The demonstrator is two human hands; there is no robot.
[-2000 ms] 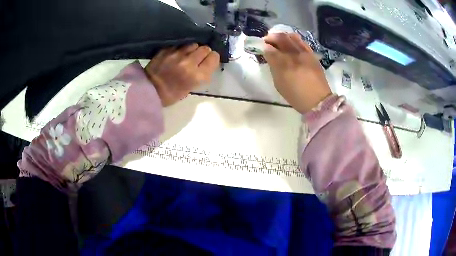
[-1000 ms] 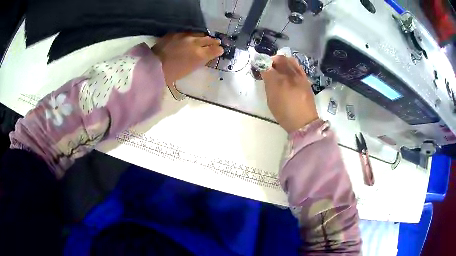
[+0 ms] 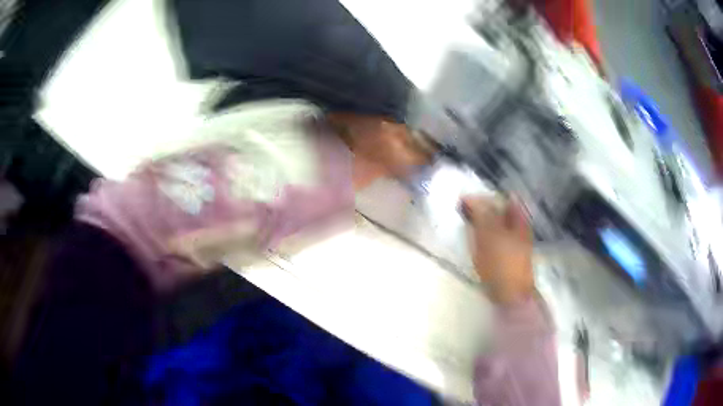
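Observation:
The frame is strongly blurred. Black fabric (image 3: 293,51) lies at the upper left of the table and runs up to the sewing machine (image 3: 507,119). My left hand (image 3: 384,151) is at the fabric's near edge, beside the needle area; whether its fingers grip the fabric is too blurred to tell. My right hand (image 3: 499,242) is just right of the brightly lit needle area, fingers bent and close together; anything in its fingers cannot be made out. The needle and presser foot are not distinguishable.
The lit screen (image 3: 622,254) on the machine's dark control panel is at the right. Thread snips (image 3: 582,361) lie on the table (image 3: 372,305) at the lower right. A blue tub (image 3: 682,381) is at the lower right edge. Red-orange material (image 3: 572,22) shows beyond the machine.
The view has swung and tilted, so the machine and both hands appear lower and further right. More of the table's left side shows. No clear change at the fingers.

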